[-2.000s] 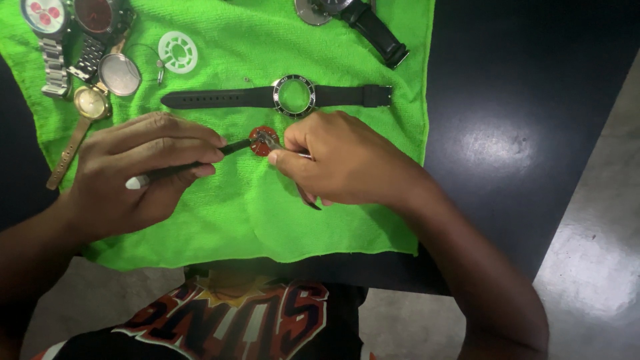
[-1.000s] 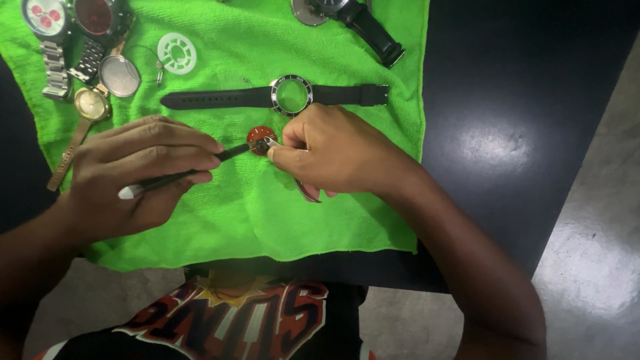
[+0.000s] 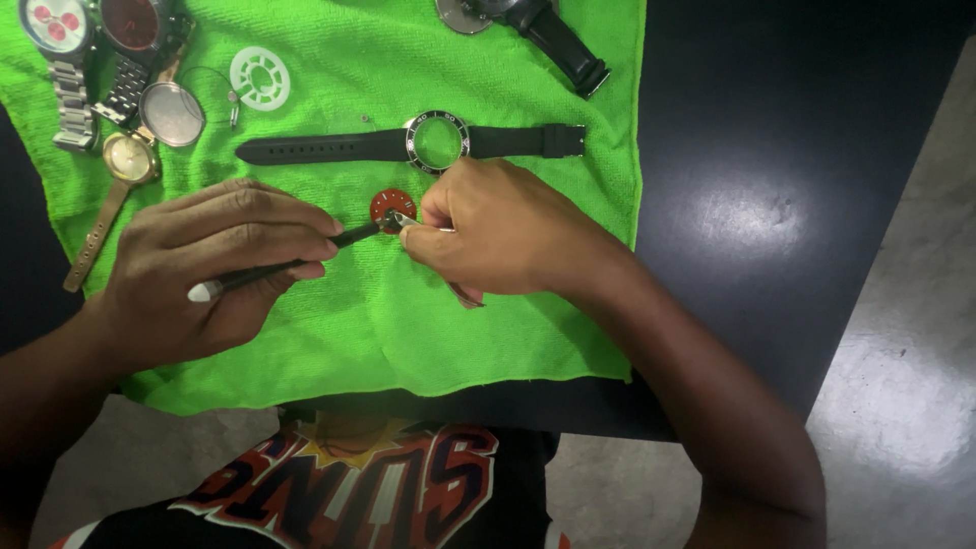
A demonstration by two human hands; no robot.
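Note:
A red watch dial (image 3: 396, 200) lies face up on a green cloth (image 3: 457, 335), partly covered by tool tips. My left hand (image 3: 221, 259) holds a slim black pen-like tool (image 3: 354, 235) with a white end, its tip at the dial's centre. In my right hand (image 3: 503, 229) is a metal hand tool (image 3: 412, 222), pliers or tweezers, with its tip also at the dial's centre; the fingers hide most of it. Just above the right hand lies a watch case with a black bezel (image 3: 438, 117), see-through to the cloth, between the two halves of a black strap (image 3: 328, 149).
At the upper left lie a steel watch (image 3: 75, 95), a red-dialled watch (image 3: 131, 23), a gold watch (image 3: 130, 158), a round metal disc (image 3: 171, 113) and a white plastic ring (image 3: 260, 55). A black-strapped watch (image 3: 564, 47) lies top right. The dark table (image 3: 724, 191) extends rightward.
The red dial shows more fully now than two seconds ago, when the tools and fingers covered more of it. Both hands keep hold of their tools.

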